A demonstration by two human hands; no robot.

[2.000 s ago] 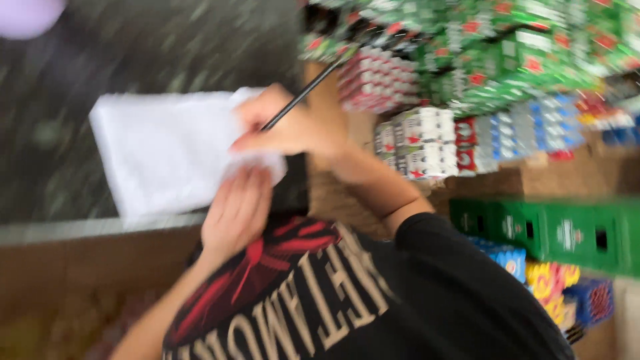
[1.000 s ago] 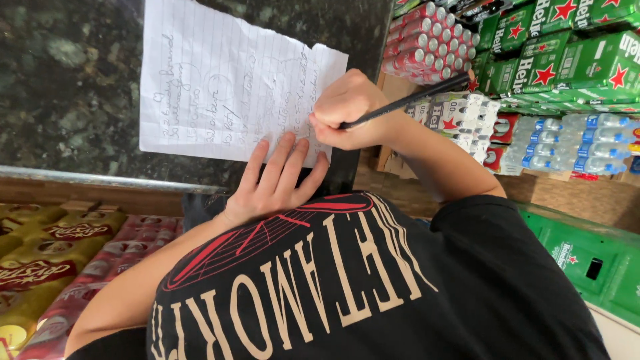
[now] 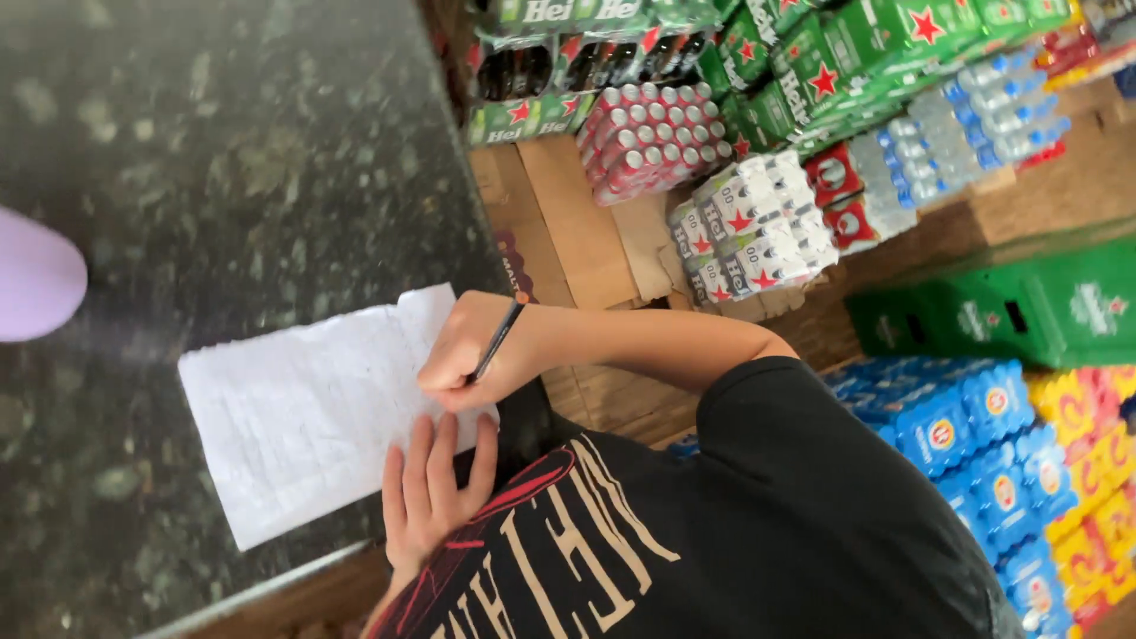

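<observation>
A creased white sheet of lined paper [image 3: 293, 422] with faint handwriting lies on a dark speckled stone counter [image 3: 231, 204]. My right hand [image 3: 475, 351] is closed around a slim dark pen [image 3: 497, 344] over the sheet's right part; the fingers hide the pen's tip. Just below it, my left hand [image 3: 435, 488] rests flat with fingers spread, its fingertips on the sheet's lower right edge, holding nothing.
A rounded lilac object [image 3: 35, 280] stands at the counter's left. Beyond the counter's right edge are flattened cardboard [image 3: 577, 222], red can packs [image 3: 652, 138], white Heineken packs [image 3: 754, 226], a green crate [image 3: 1003, 306] and blue packs [image 3: 954, 426].
The view has swung and shifted, bringing the lilac object back into the picture. My right hand still holds the pen at the sheet, and my left hand remains against its edge.
</observation>
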